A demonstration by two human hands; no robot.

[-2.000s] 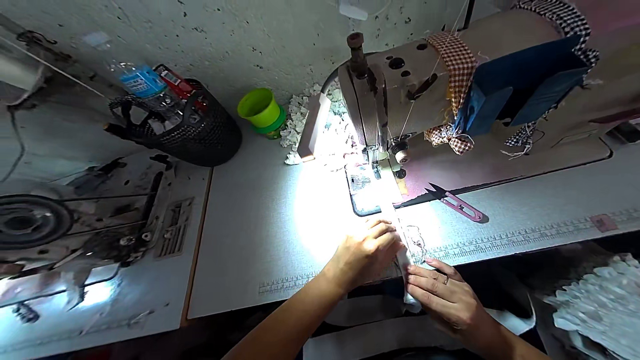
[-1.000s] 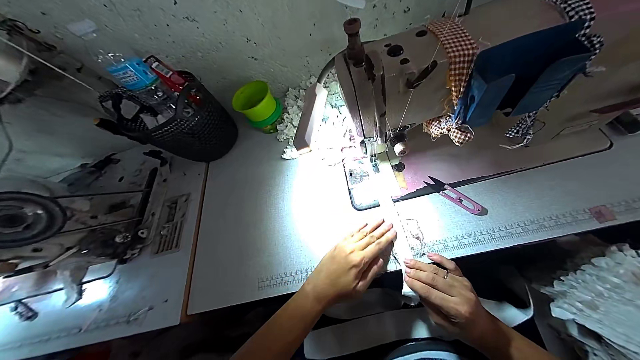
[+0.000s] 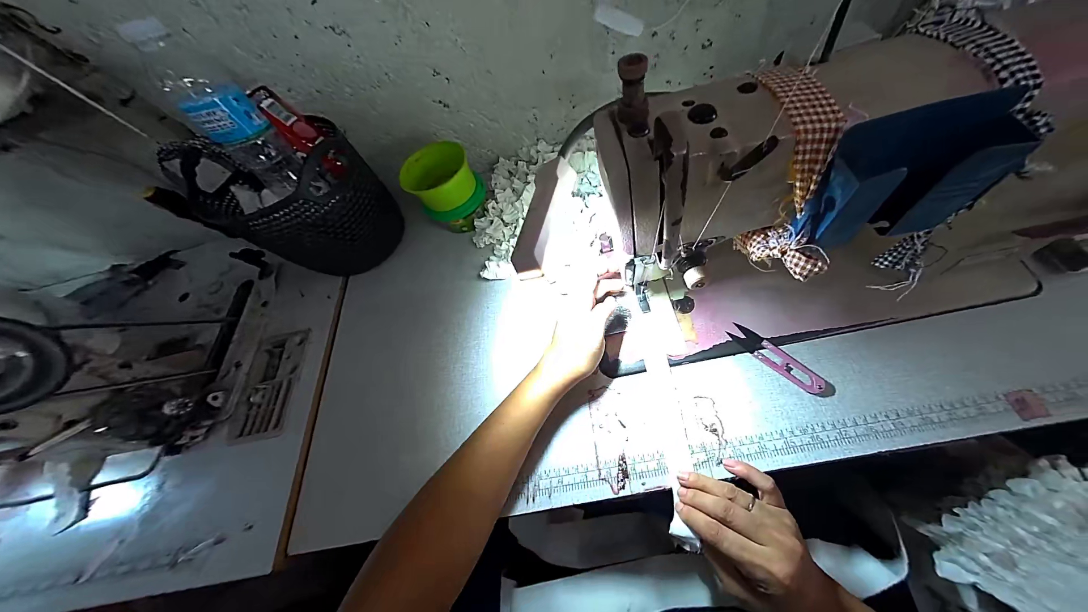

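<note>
A white fabric strip (image 3: pixel 671 408) runs from the presser foot (image 3: pixel 643 297) of a sewing machine (image 3: pixel 714 153) down over the table's front edge. My left hand (image 3: pixel 582 331) reaches beside the needle area, left of the presser foot; bright glare washes out part of it, and whether its fingers hold anything is unclear. At the front edge my right hand (image 3: pixel 739 527), with a ring on one finger, grips the strip's lower part. Pink-handled thread snips (image 3: pixel 786 361) lie on the machine bed's edge, right of the strip, blades pointing up-left.
A black woven basket (image 3: pixel 323 212) holds a plastic bottle (image 3: pixel 223 119). Beside it stand a green cup (image 3: pixel 442 178) and a heap of white ruffled pieces (image 3: pixel 510 204). Another machine (image 3: pixel 187 382) is at left. A printed ruler (image 3: pixel 816 438) follows the front edge; white ruffled fabric (image 3: pixel 1020 527) lies lower right.
My left hand has moved up from the strip near the table's front to beside the presser foot. My right hand stays on the strip at the front edge.
</note>
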